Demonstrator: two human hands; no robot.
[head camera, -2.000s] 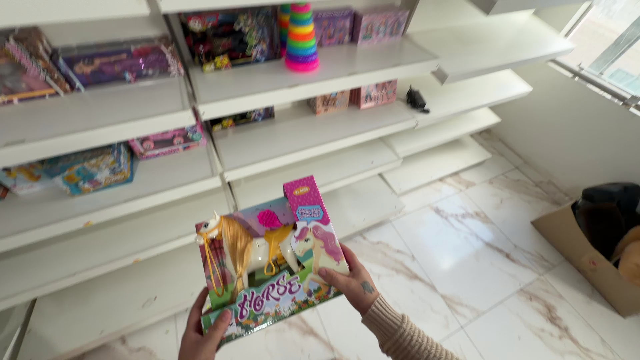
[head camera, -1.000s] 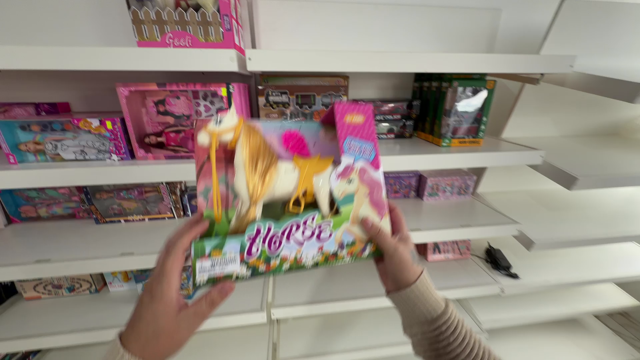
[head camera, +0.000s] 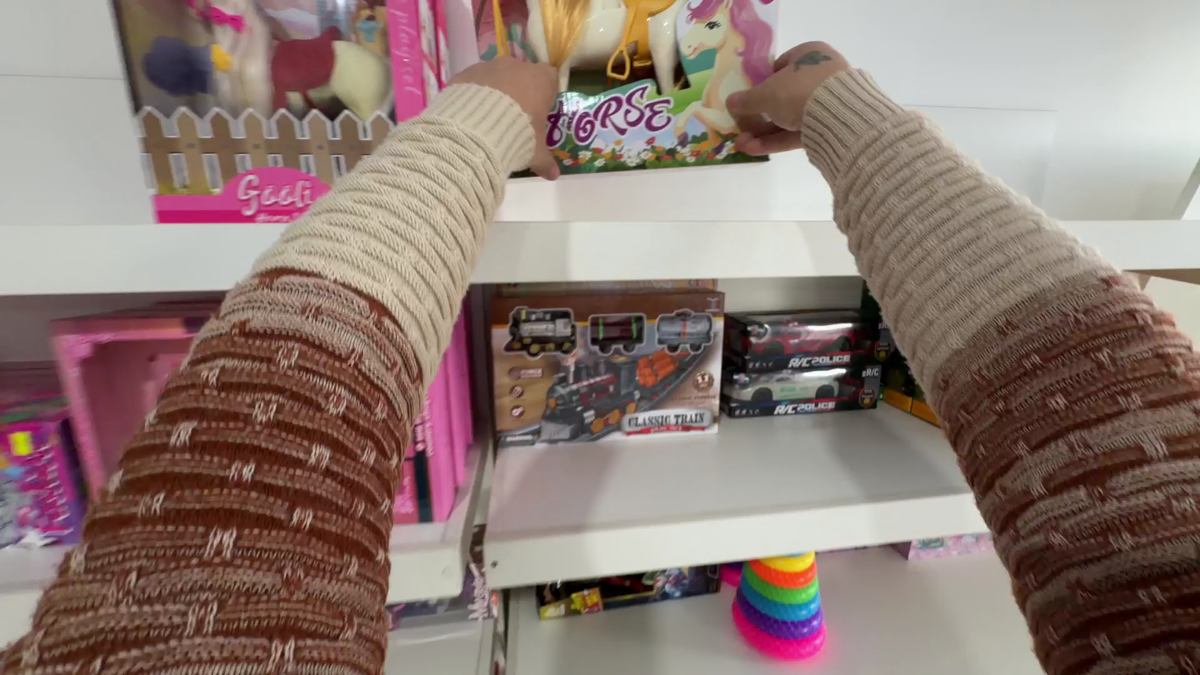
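A toy horse box (head camera: 647, 103) with a cream horse behind its window is at the top shelf (head camera: 656, 248), upright, its upper part cut off by the view. My left hand (head camera: 520, 98) holds its left side, and my right hand (head camera: 783, 98) has its fingers on the lower right edge. Whether the box rests on the shelf is hard to tell. Just left of it stands a pink doll horse playset box (head camera: 272, 112) with a picket fence print.
Below are a classic train set box (head camera: 609, 375), two stacked toy police car boxes (head camera: 802, 361) and pink boxes (head camera: 441, 441) at left. Lower down stands a rainbow ring stacker (head camera: 780, 605). A shelf edge (head camera: 731, 539) juts out beneath the train box.
Both hands have raised the horse box from in front of the shelves up to the top shelf, beside the pink playset box. The view has shifted closer to the shelves.
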